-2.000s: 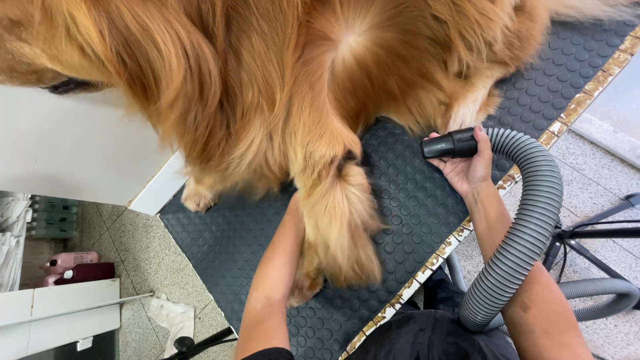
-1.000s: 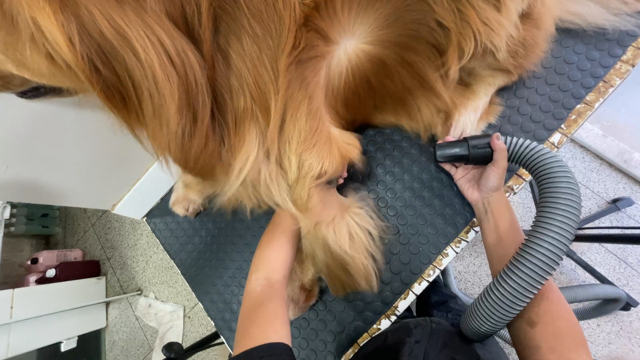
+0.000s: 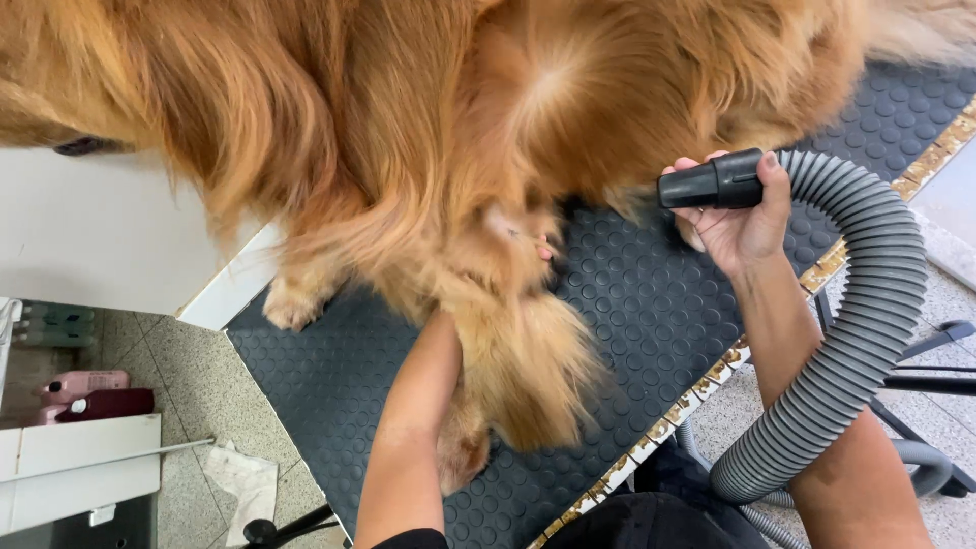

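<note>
A long-haired golden dog [image 3: 549, 99] stands on a grooming table with a black studded rubber mat [image 3: 633, 305]. My right hand [image 3: 743, 217] grips the black nozzle [image 3: 709, 183] of a dryer, which points left toward the fur. From the nozzle a grey corrugated hose [image 3: 877, 305] curves down over my right forearm. My left hand [image 3: 544, 248] is behind the dog's feathered front leg [image 3: 518, 328]; only fingertips show through the fur at the leg's far side, and the rest is hidden. Fur around this leg is blown out in strands.
The table's worn edge [image 3: 663, 427] runs diagonally beside my body. A white panel [image 3: 99, 229] stands at the left, under the dog's head. Pink and dark red bottles [image 3: 114, 404] stand beyond it. A white cloth [image 3: 244, 484] lies on the floor. Black stand legs [image 3: 930, 385] are at the right.
The fur around the front leg is more spread and blown than before. My left fingertips now show at the leg's right side, unlike two seconds ago. My right hand still holds the nozzle.
</note>
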